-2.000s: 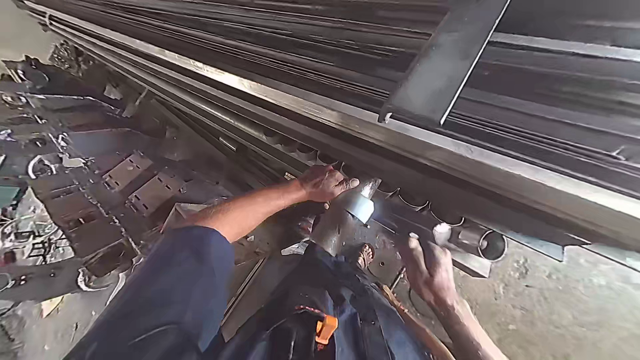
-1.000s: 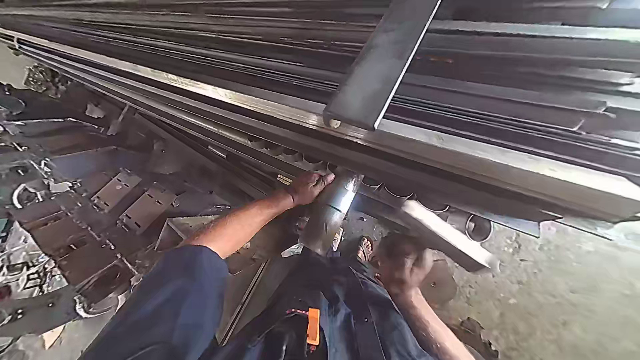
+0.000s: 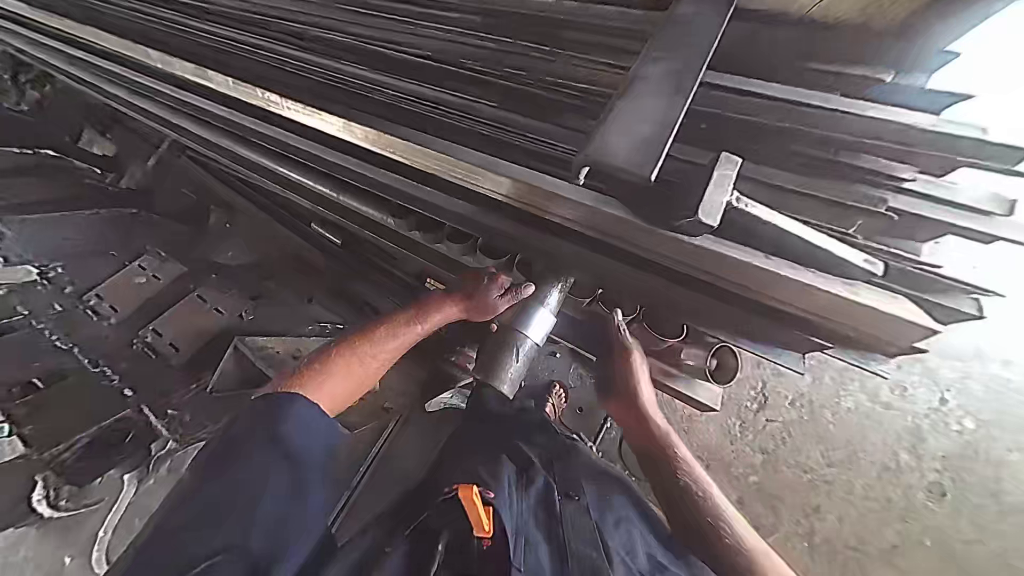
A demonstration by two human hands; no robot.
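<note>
A stepped metal cylinder (image 3: 512, 352) with a bright ring (image 3: 534, 324) around it and a pointed upper end stands between my hands. My left hand (image 3: 490, 296) is just to its left, fingers toward the tip, with nothing seen in it; whether it touches the tip I cannot tell. To the right, my right hand (image 3: 626, 364) is raised with its fingers extended upward, holding nothing that shows. Behind both hands runs a row of thin curved metal pieces (image 3: 664, 332). A hammer (image 3: 724, 192) lies on the stacked steel bars, its handle pointing right.
Long steel bars (image 3: 560, 200) are stacked across the far side, with a wide flat bar (image 3: 656, 96) lying over them. A round tube end (image 3: 723, 365) sticks out at right, above concrete floor (image 3: 864, 464). Slotted metal plates (image 3: 140, 284) and scrap lie at left. My bare foot (image 3: 556, 400) shows below.
Two seconds ago my right hand was lower and farther right of the cylinder; it is now raised beside it. The view has shifted to the right, and the hammer is now in sight.
</note>
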